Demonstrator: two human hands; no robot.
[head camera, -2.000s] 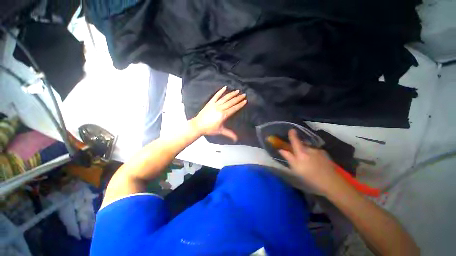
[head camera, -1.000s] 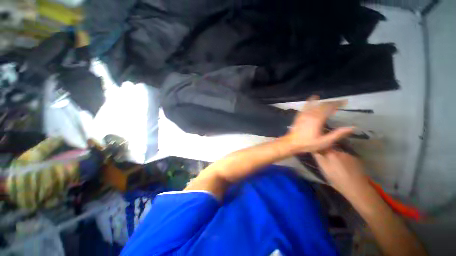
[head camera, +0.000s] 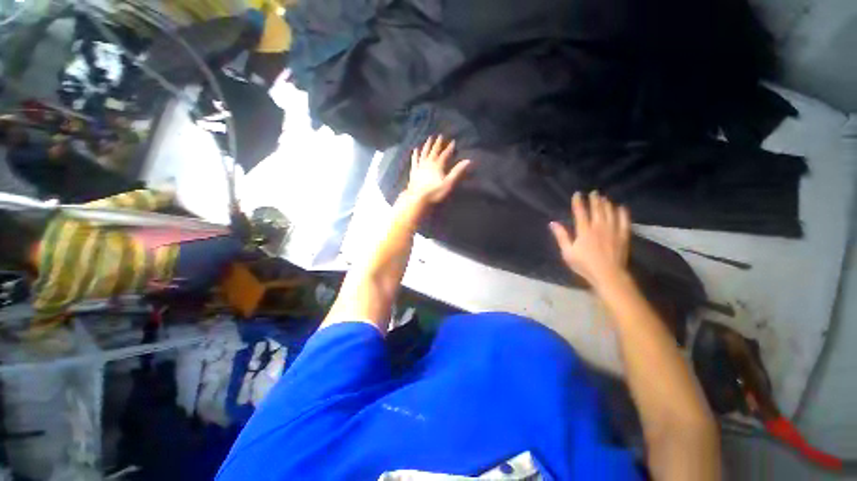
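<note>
Black trousers (head camera: 507, 211) lie across the white pressing table, one leg running from left to right in front of me. My left hand (head camera: 435, 171) lies with fingers spread on the left part of the cloth, near the bluish waistband. My right hand (head camera: 594, 240) lies flat with fingers apart on the leg farther right. Neither hand grips the cloth, as far as I can see. The steam iron (head camera: 731, 366) stands at the right end of the table, with its orange-red hose sleeve (head camera: 799, 443) behind it. The board under the leg is hidden.
A large black garment pile (head camera: 601, 75) covers the far side of the white table (head camera: 822, 272). A thin dark rod or slot (head camera: 716, 257) shows at the right. At the left are a metal-armed lamp or stand (head camera: 228, 150) and a person in a striped yellow top (head camera: 80, 258).
My right hand has let go of the iron, which is now parked at the right. My left hand has moved back left from beside my right hand. The leg is spread out again.
</note>
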